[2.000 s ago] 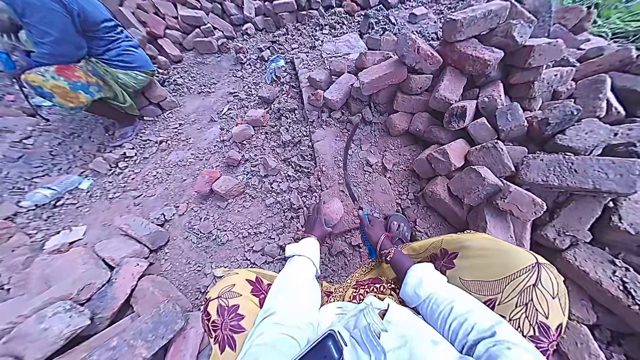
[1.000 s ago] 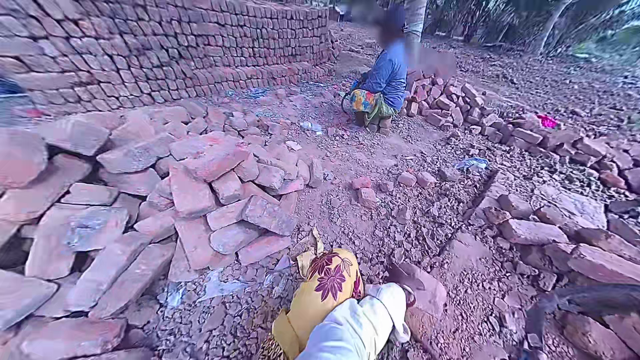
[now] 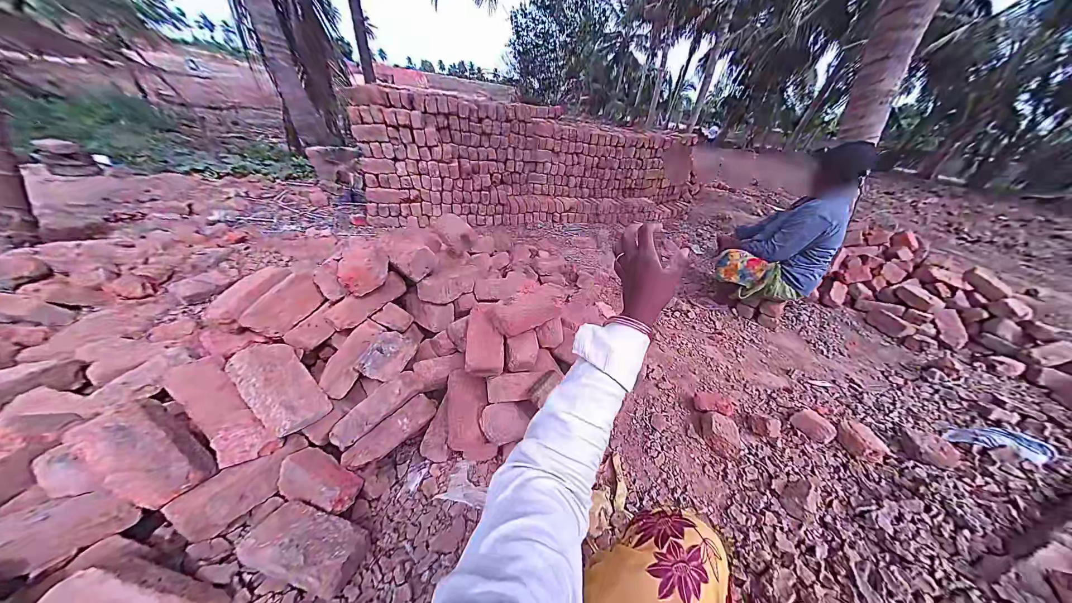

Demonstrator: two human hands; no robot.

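Note:
My left hand (image 3: 649, 272) is stretched out and raised at the centre, in front of the far ground beyond the loose brick pile (image 3: 481, 339). Its back faces me, its fingers are bent and apart, and nothing shows in it. A white sleeve and thin bangles cover the forearm and wrist. Below and left of the arm lie red bricks and broken pieces (image 3: 280, 389), heaped at all angles. Yellow cloth with maroon flowers (image 3: 662, 561) covers my knee at the bottom edge. My right hand is out of view.
A person in a blue top (image 3: 808, 239) squats at the right beside a second brick heap (image 3: 930, 289). A tall stacked brick wall (image 3: 511, 163) stands behind. Brick fragments (image 3: 720, 431) and a plastic scrap (image 3: 1001, 442) lie on the rubble at right.
The view has swung far left and up. Two seconds ago my left hand was low, on a brick piece, and my right hand held a blue-handled tool; now the left is raised and empty.

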